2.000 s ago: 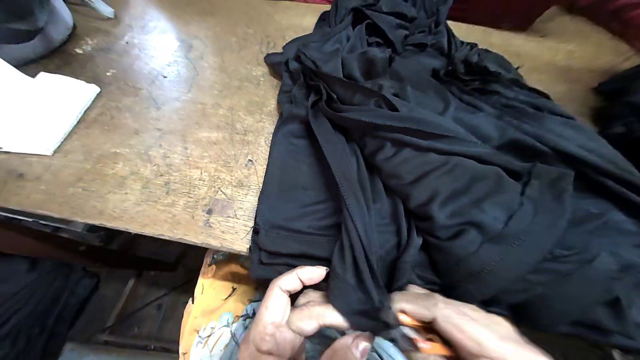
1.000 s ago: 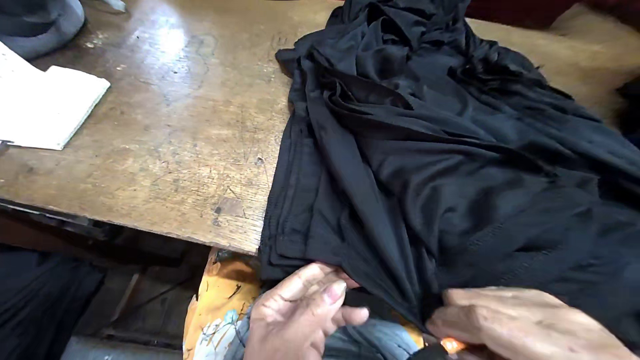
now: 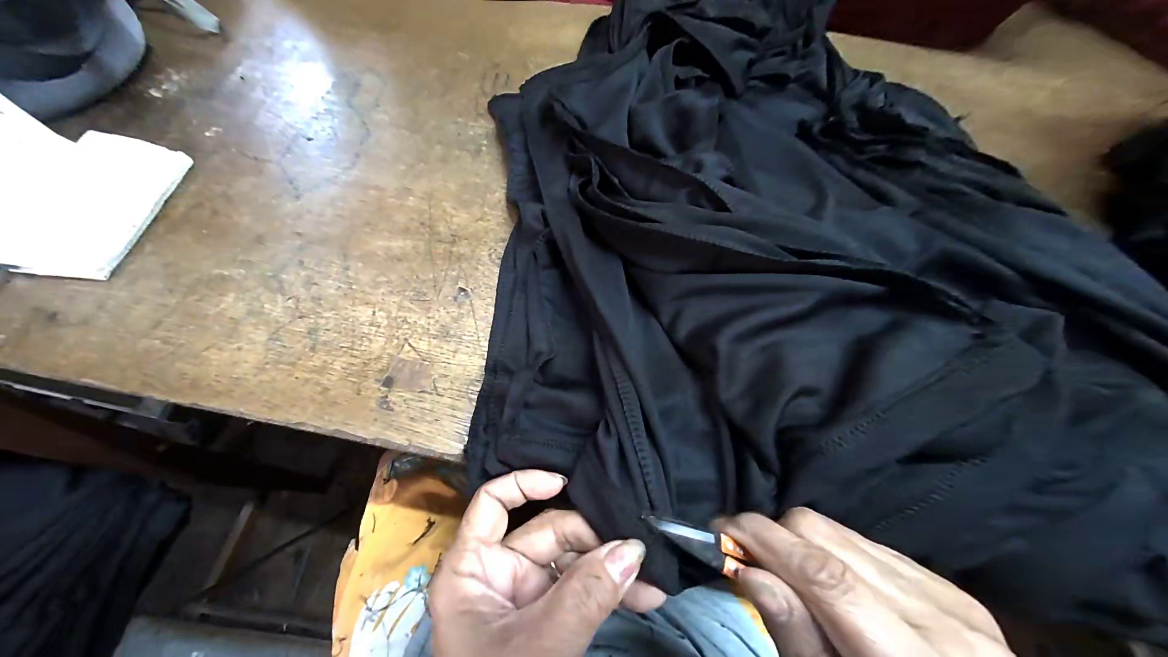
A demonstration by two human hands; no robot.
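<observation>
A heap of black fabric with stitched seams (image 3: 776, 301) lies over the table and hangs past its front edge. My left hand (image 3: 538, 575), palm up, pinches the lower edge of this cloth between thumb and fingers. In my right hand (image 3: 849, 584) is a small pair of thread snips with orange handles (image 3: 732, 555). Their metal blades point left and touch or nearly touch the seam just beside my left fingertips. The palm side of my right hand is hidden.
White folded paper or cloth (image 3: 100, 210) and a grey rounded object (image 3: 73, 55) sit at the left of the wooden table (image 3: 319, 274). Below hangs dark cloth (image 3: 82, 538). Orange patterned fabric (image 3: 401, 538) covers my lap. Another black pile is at far right.
The snips' blades now show at the seam, where earlier only orange showed by my right hand. The cloth's lower edge has been shifted between my hands, and its folds lie differently.
</observation>
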